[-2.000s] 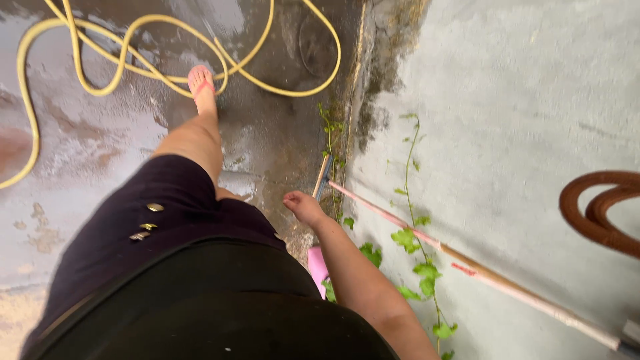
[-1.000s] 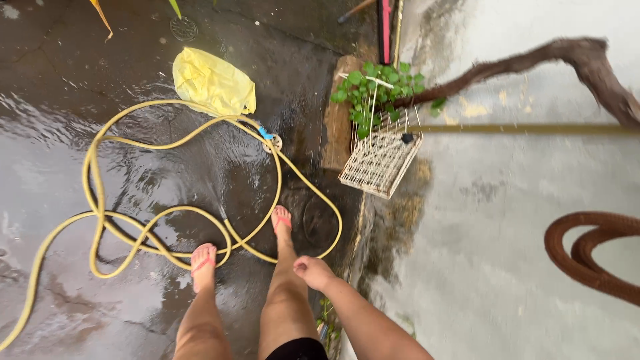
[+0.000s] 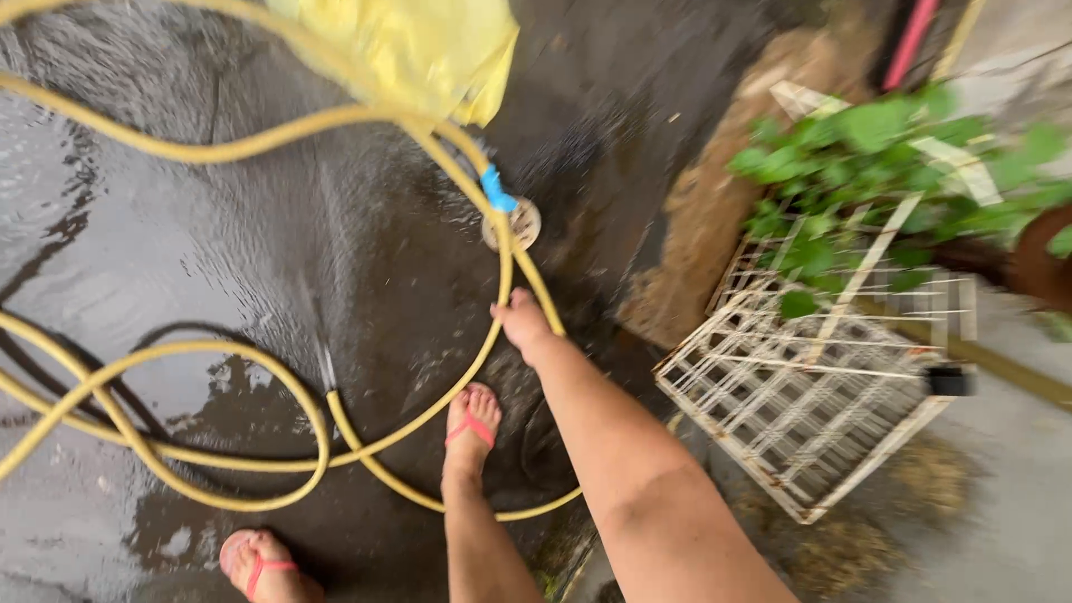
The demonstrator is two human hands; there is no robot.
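My right hand (image 3: 524, 322) reaches down at a loop of yellow garden hose (image 3: 479, 360). Its fingertips overlap the hose; whether they grip it cannot be told. Just beyond the hand, a strip of blue material (image 3: 497, 191) is wrapped on the hose, over a round floor drain cover (image 3: 524, 223). Water runs from the hose's open end (image 3: 332, 395), left of my foot, onto the wet floor. A yellow plastic bag (image 3: 427, 50) lies at the top, partly under the hose. My left hand is out of view.
A white wire rack (image 3: 804, 419) with rust spots stands against the wall at the right, below a leafy green plant (image 3: 871, 142). A rough brown block (image 3: 703, 201) lies beside it. My feet in pink flip-flops (image 3: 473, 423) stand among the hose loops.
My right hand has moved from beside my leg out to the hose near the drain. The view has shifted closer to the floor, bag and rack.
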